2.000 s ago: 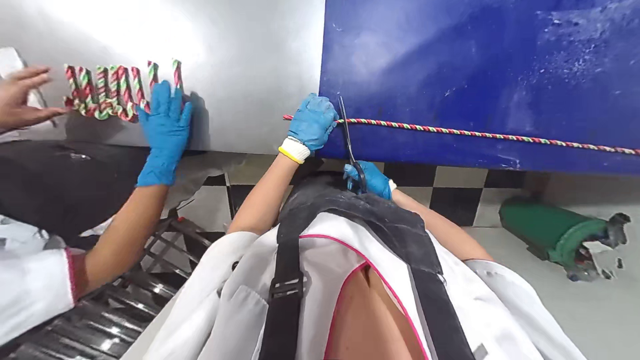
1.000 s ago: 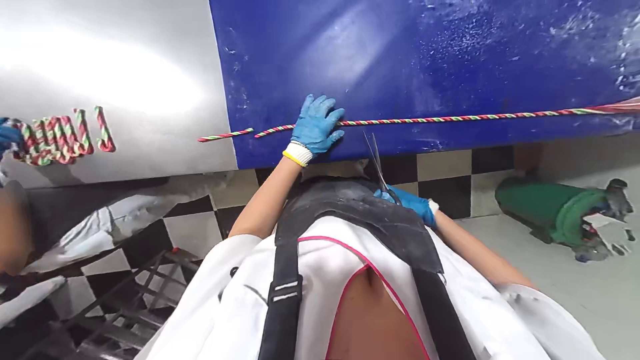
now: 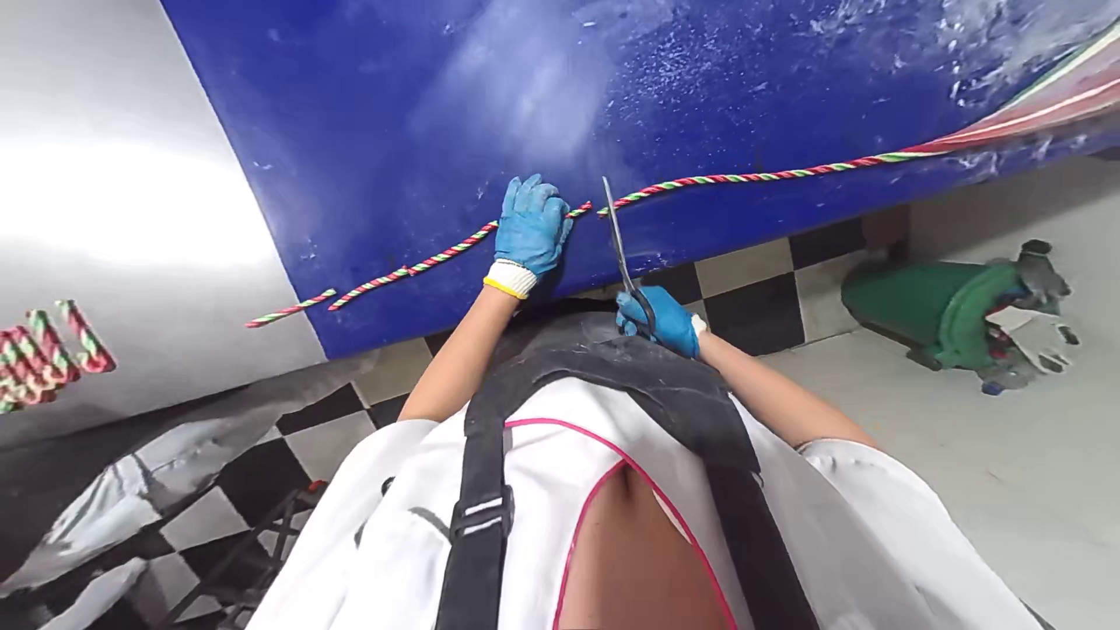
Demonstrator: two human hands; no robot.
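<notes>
My left hand (image 3: 534,226), in a blue glove with a white cuff, lies palm down over a cut length of twisted red, green and white candy rope (image 3: 455,248), hiding part of it. In my right hand (image 3: 658,319), also blue-gloved, are metal scissors (image 3: 618,232) with dark handles. Their blades point away from me, near the cut end of the longer candy rope (image 3: 744,178). That rope widens at the right into a thick striped candy mass (image 3: 1032,118). A short candy stick (image 3: 291,309) lies further left, across the seam of the two surfaces.
Several hooked candy canes (image 3: 57,354) lie in a row on the shiny metal table (image 3: 149,219) at left. The blue work surface (image 3: 394,114) bears white marks. A green cylindrical thing (image 3: 919,306) is on the floor at right, and pale cloth (image 3: 166,472) at lower left.
More cut pieces now lie left of the long rope, with a gap before the scissors. The scissors have moved up over the table. The co-worker's gloved hand has left view.
</notes>
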